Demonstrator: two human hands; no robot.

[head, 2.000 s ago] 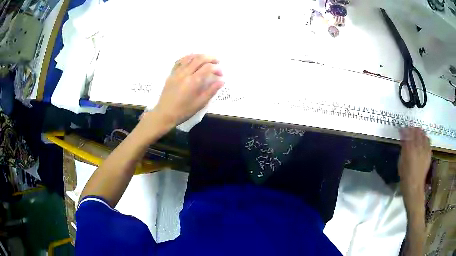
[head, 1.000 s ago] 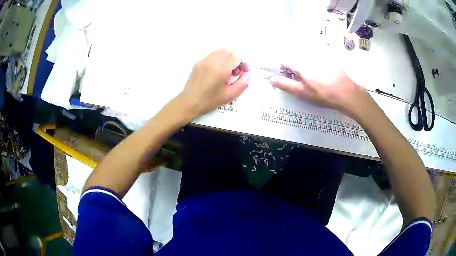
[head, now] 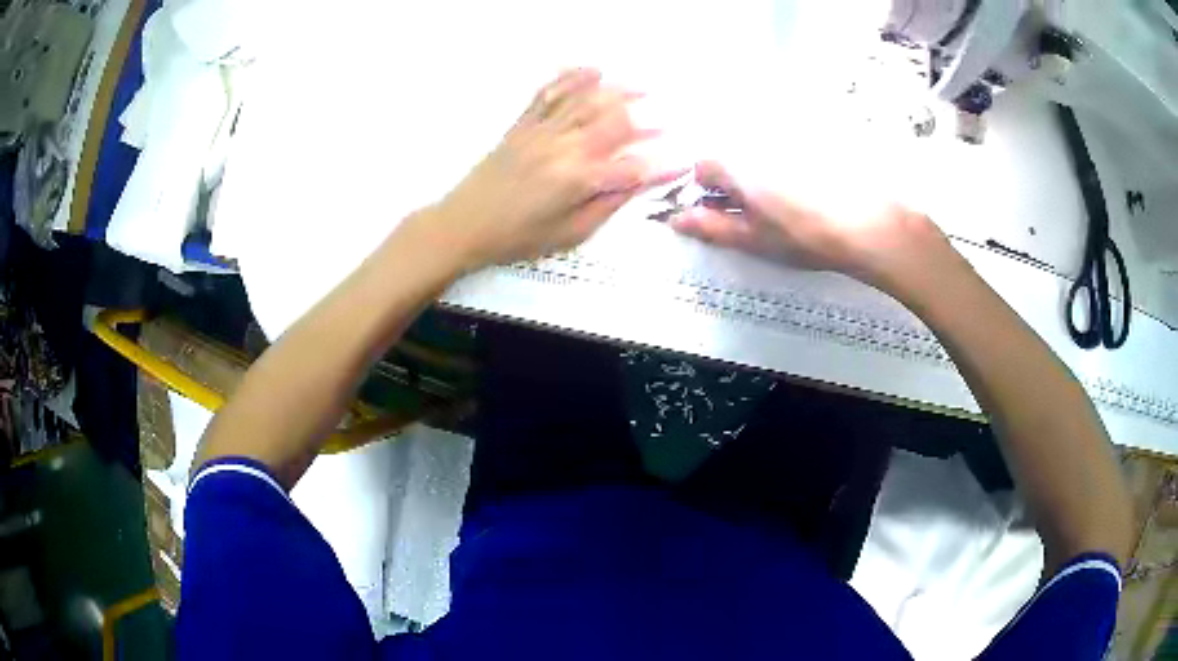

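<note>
White fabric (head: 388, 142) lies over the left and middle of the white table, so overexposed that its outlines are mostly lost. Its left part drapes over the table's front edge. My left hand (head: 562, 168) is bare and slightly blurred, with thumb and forefinger pinched at a small white fabric piece (head: 682, 198) with grey shadowed edges. My right hand (head: 775, 226) comes from the right and pinches the same piece. The fingertips of both hands nearly meet there. Glare hides the exact grip and the piece's full shape.
Sewing machine parts (head: 956, 65) are at upper right. Black scissors (head: 1098, 245) lie right of them, with a thin dark rod (head: 1027, 256) nearby. Ruler marks (head: 801, 310) run along the front edge. A white heap (head: 168, 168) is at the left end. A yellow bar (head: 155, 362) is below.
My right hand has come from the table's front right edge to the middle, beside my left hand. My left hand has moved right and slightly up. The view has shifted, showing more of the machine.
</note>
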